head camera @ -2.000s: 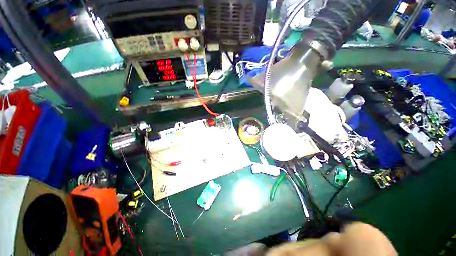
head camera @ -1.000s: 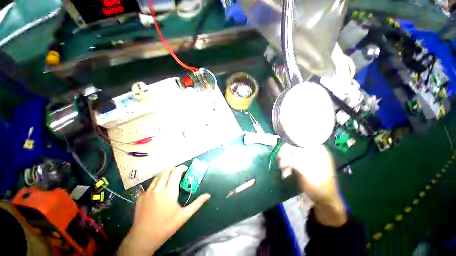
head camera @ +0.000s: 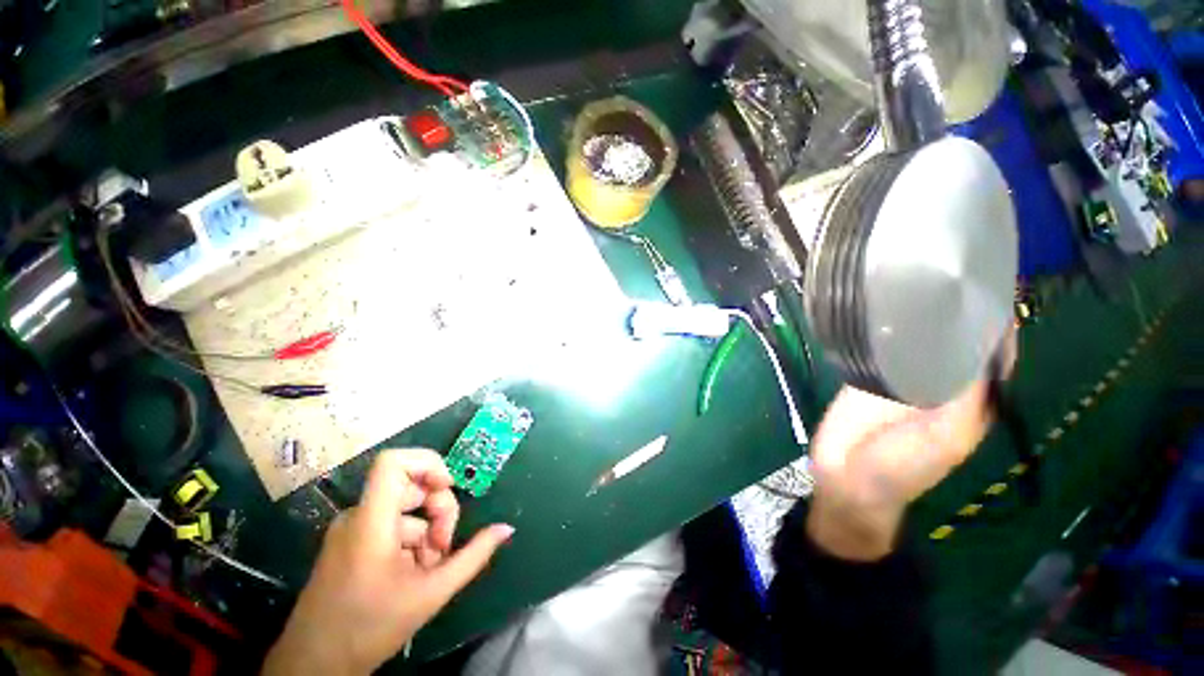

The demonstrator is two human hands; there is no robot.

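A small green circuit board (head camera: 490, 444) lies on the green mat, just below the front edge of the speckled pale board. My left hand (head camera: 396, 552) is beside its lower left corner, fingers loosely curled and thumb apart, with nothing seen in it. Whether a fingertip touches the board is unclear. My right hand (head camera: 887, 453) is at the right, partly behind the round lamp head (head camera: 940, 271). Its fingers are mostly hidden, so what it holds cannot be told. A dark strip shows beside it. A small white-handled pointed tool (head camera: 638, 458) lies right of the circuit board.
The speckled pale board (head camera: 436, 317) bears a white power strip (head camera: 317, 211), a red clip (head camera: 306, 346) and a black clip (head camera: 293, 391). Behind are a tan tip cleaner pot (head camera: 614, 198) and white-headed cable (head camera: 680, 321). Green handles (head camera: 717, 372) lie left of the lamp.
The view has moved closer and shifted. Both hands came into clear view over the last two seconds. My left fingers have curled in beside the board; my right hand has moved right, behind the lamp head.
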